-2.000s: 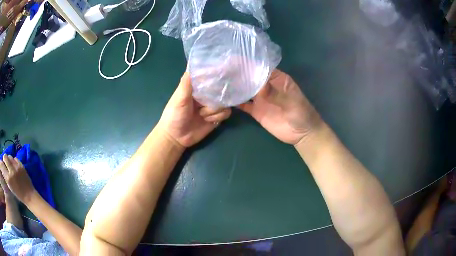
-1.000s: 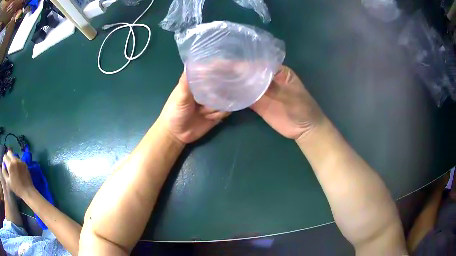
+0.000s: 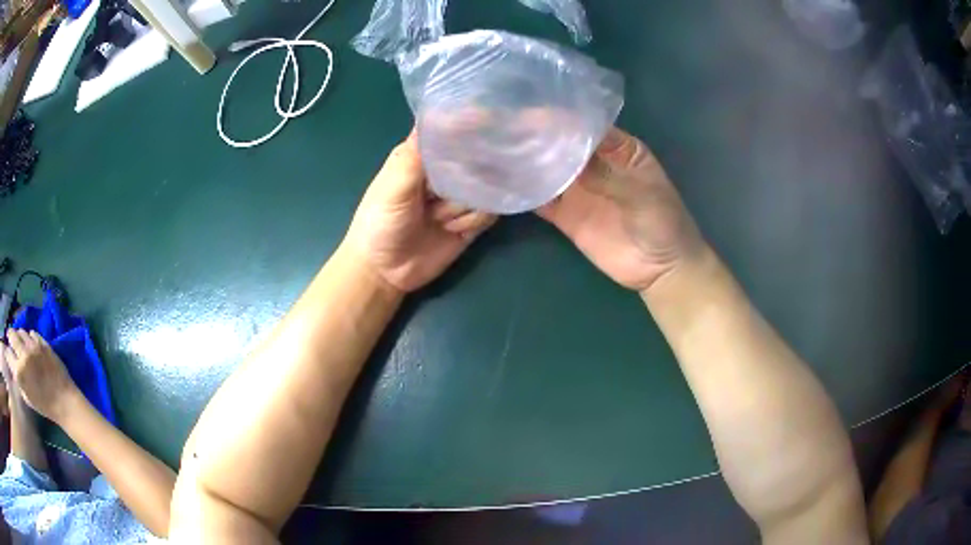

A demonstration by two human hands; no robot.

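Observation:
A clear round container (image 3: 509,154) is inside a thin poly bag (image 3: 484,66), held above the table. Its rounded edge faces me and the wrinkled film lies at the far side, with a loose corner at the right. My left hand (image 3: 410,224) holds it from the left and below, with some fingers hidden under it. My right hand (image 3: 628,213) holds its right edge, with the fingertips partly hidden behind the film. Pinkish patches show through the container.
The dark green table (image 3: 575,362) has a curved near edge. Crumpled clear bags (image 3: 399,27) lie beyond the container, and more clear film (image 3: 921,133) lies at right. A white cable (image 3: 282,91) is at far left. Another person's hand (image 3: 40,375) is on blue cloth (image 3: 80,346).
The bagged container has tilted since two seconds ago, its round face turning and wrinkled film showing at the far side. Both hands keep their hold. The other person's hand has shifted on the blue cloth.

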